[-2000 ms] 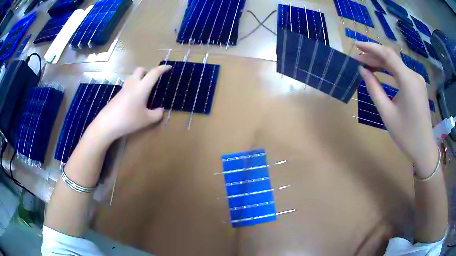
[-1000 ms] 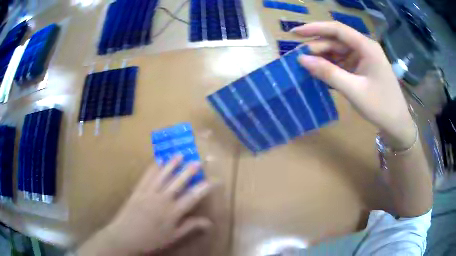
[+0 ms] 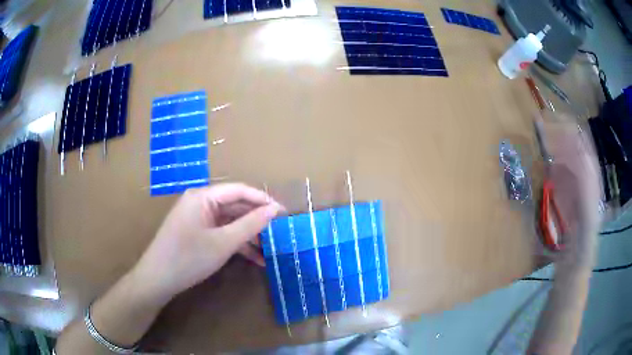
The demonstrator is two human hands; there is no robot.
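Note:
My left hand (image 3: 215, 232) pinches the upper left edge of a bright blue solar cell (image 3: 326, 263) near the front of the bench. Thin silvery ribbons run along this cell, and their ends stick out past its far and near edges. My right hand (image 3: 572, 166) is blurred at the right, beside the scissors (image 3: 551, 215) with orange-red loops; its fingers cannot be made out. A smaller bright blue cell (image 3: 179, 142) lies left of centre with ribbon ends to its right. A dark cell with ribbons (image 3: 95, 107) lies farther left.
A dark cell (image 3: 391, 41) and a small cell strip (image 3: 470, 21) lie at the back. Cell stacks (image 3: 19, 201) stand at the left. A white bottle (image 3: 521, 55), an orange-handled tool (image 3: 535, 92) and a pile of ribbon bits (image 3: 514, 170) are at the right, before a grey device (image 3: 547, 28).
My left hand has left the smaller blue cell and now holds a larger one. My right hand has let go of its cell and moved right to the tools. The view has shifted right.

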